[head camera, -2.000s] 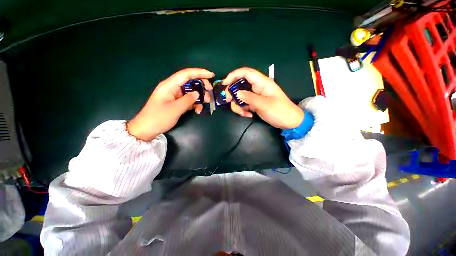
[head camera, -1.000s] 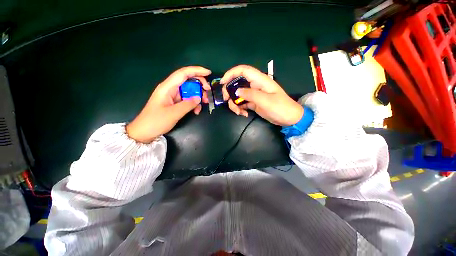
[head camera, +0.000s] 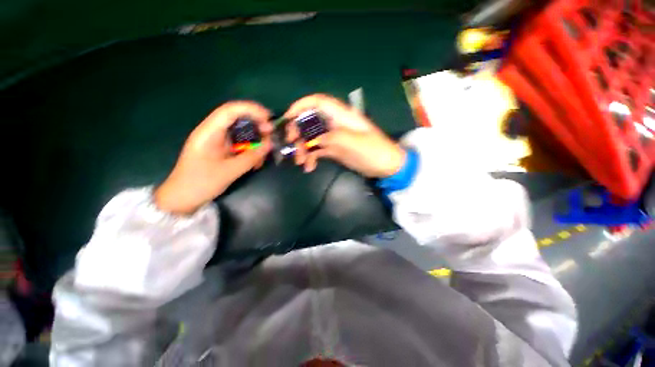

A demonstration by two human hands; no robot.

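Note:
My left hand [head camera: 219, 147] holds a small dark smartwatch unit [head camera: 245, 132], its screen lit with orange and green at the lower edge. My right hand [head camera: 345, 136] holds another dark smartwatch unit [head camera: 311, 124] with pale marks and a yellow-orange patch on its screen. Both screens face up, side by side. Between my hands a third dark item, perhaps the reference watch [head camera: 286, 150], lies mostly hidden by my fingers. A thin black cable [head camera: 322, 197] runs from there to the bench edge. The picture is blurred.
A white tape strip [head camera: 356, 99] is beyond my right hand. Paper sheets [head camera: 460, 107] with a red marker pen [head camera: 419, 107] lie to the right. Red plastic trays [head camera: 567, 93] stand at far right, a yellow-topped item [head camera: 472, 40] beside them. A blue wrist band [head camera: 402, 172] is on my right wrist.
The view has shifted right, so most things sit further left. The left watch's screen went from dark with pale marks to blue, then dark with orange and green. The right screen's display also changed.

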